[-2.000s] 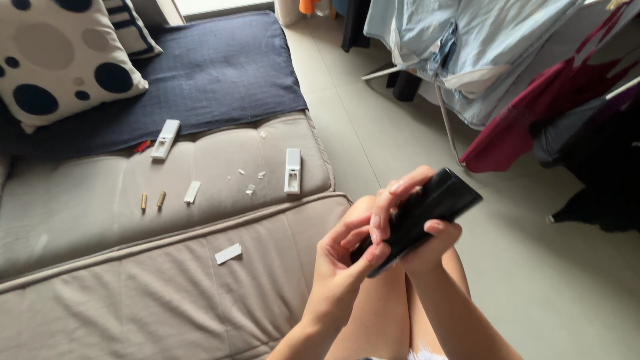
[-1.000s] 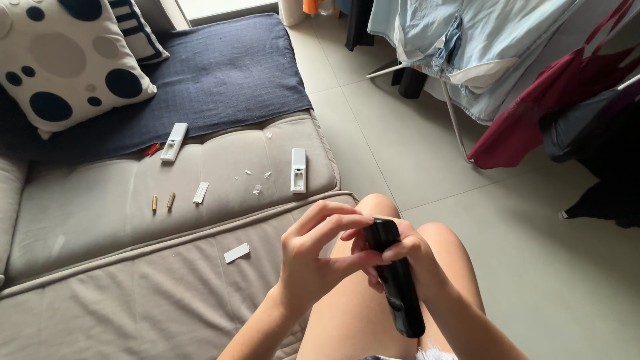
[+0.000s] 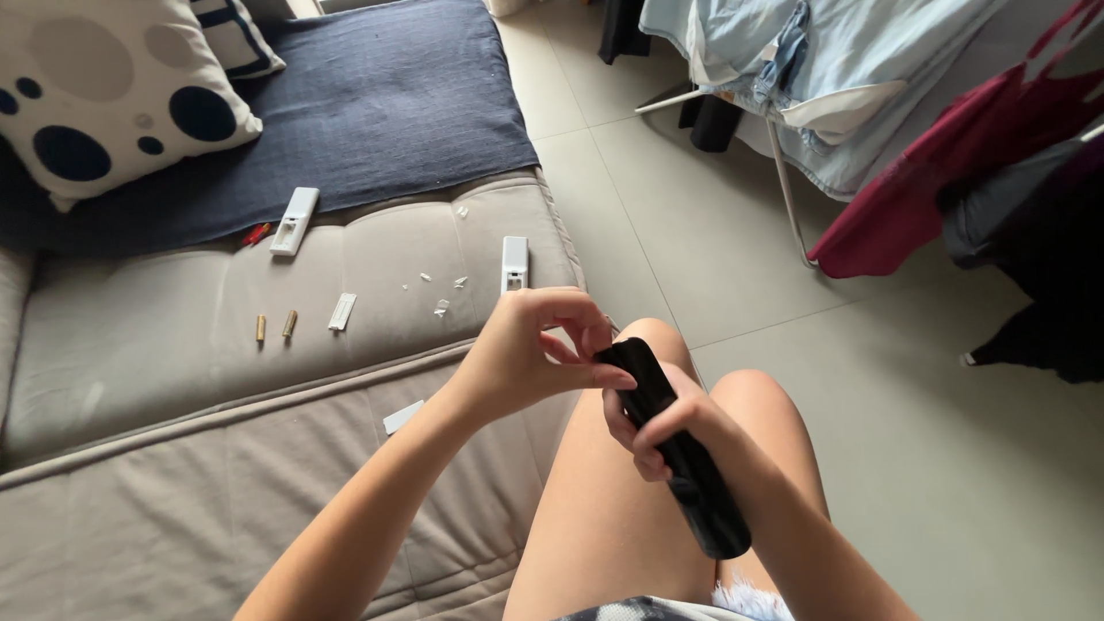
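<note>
My right hand (image 3: 681, 423) is closed around a long black handheld device (image 3: 703, 492), perhaps a remote control, tilted above my thighs. The fingertips of my left hand (image 3: 552, 345) pinch its upper end. On the grey sofa lie two white remote controls, one (image 3: 295, 222) near the dark blue cloth and one (image 3: 515, 259) just beyond my left hand, each with an open battery bay. Two gold-coloured batteries (image 3: 289, 324) lie near a white battery cover (image 3: 342, 312). Another white cover (image 3: 402, 417) is partly hidden by my left forearm.
Small white scraps (image 3: 442, 307) and red batteries or similar red pieces (image 3: 256, 234) lie on the sofa. A spotted cushion (image 3: 129, 95) rests on the dark blue cloth (image 3: 397, 95). At right, clothes (image 3: 931, 181) hang on a rack with metal legs (image 3: 787, 190) over the tiled floor.
The black device has swung from pointing up to the right to a slant with its lower end toward me. My left hand has stayed at its upper end since one second ago.
</note>
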